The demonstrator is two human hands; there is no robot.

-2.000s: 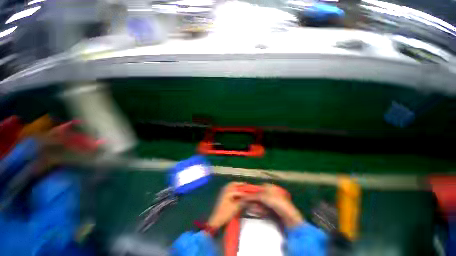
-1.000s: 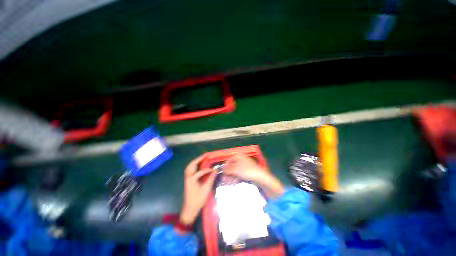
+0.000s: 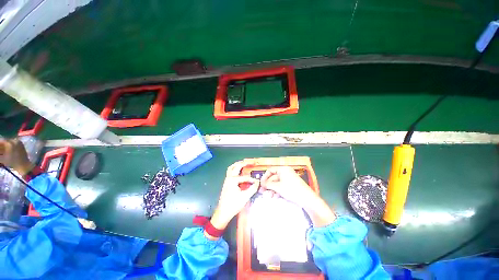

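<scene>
A tablet unit with a large bright white rectangle lies in a red-orange frame on the bench. My left hand, with a dark red wrist band, is at the unit's top end. My right hand is beside it, its fingertips close to the left ones. Both hands have bent fingers over the small dark and silver parts there. Whether a small part is between the fingertips is too small to tell.
A blue bin with white pieces and a heap of black-and-white parts lie left. A screw dish and yellow screwdriver lie right. Framed tablets sit on the belt. A coworker's blue sleeve is at far left.
The view has tilted down and steadied, showing more framed tablets. My hands remain at the unit's top end, their fingertips now closer together than one second ago.
</scene>
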